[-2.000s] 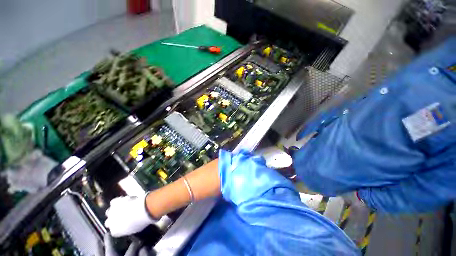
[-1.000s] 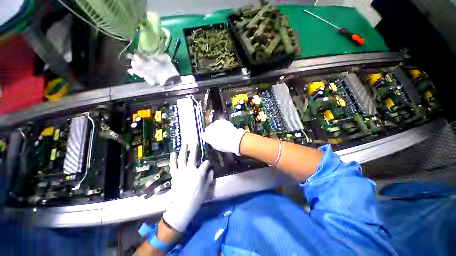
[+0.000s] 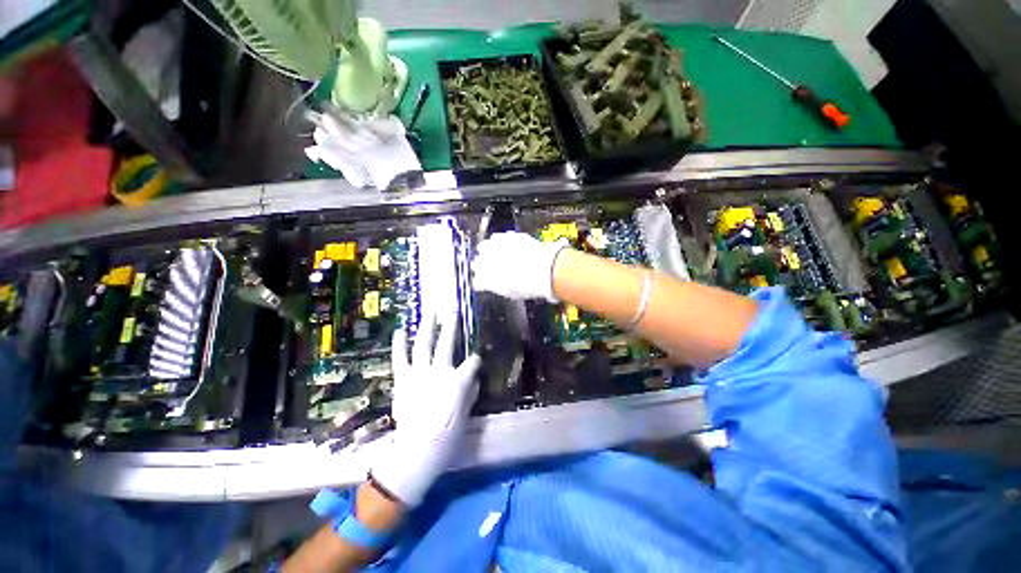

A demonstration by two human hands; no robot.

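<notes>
A circuit board (image 3: 347, 297) with yellow parts sits in a black carrier in front of me, a silver-white heat sink (image 3: 438, 269) and a thin white wire at its right side. My left hand (image 3: 431, 403), in a white glove, lies with fingers spread on the lower end of the heat sink; no held thing shows. My right hand (image 3: 517, 266), in a white glove, is just right of the heat sink and wire, at the carrier's right edge. Its fingers are bent, and their tips and anything between them are too unclear to tell.
More boards (image 3: 784, 246) in carriers stand left and right on the silver-railed conveyor (image 3: 280, 476). Behind are a small-parts bin (image 3: 500, 112), a large-parts bin (image 3: 621, 90), a screwdriver (image 3: 823, 106), spare gloves (image 3: 364, 146) and a pale green fan (image 3: 364, 67). Blue sleeves show at the far right.
The view first swung left from the right part of the line. Over the last second, my left hand has stayed on the heat sink and my right hand has remained beside it, moving slightly up.
</notes>
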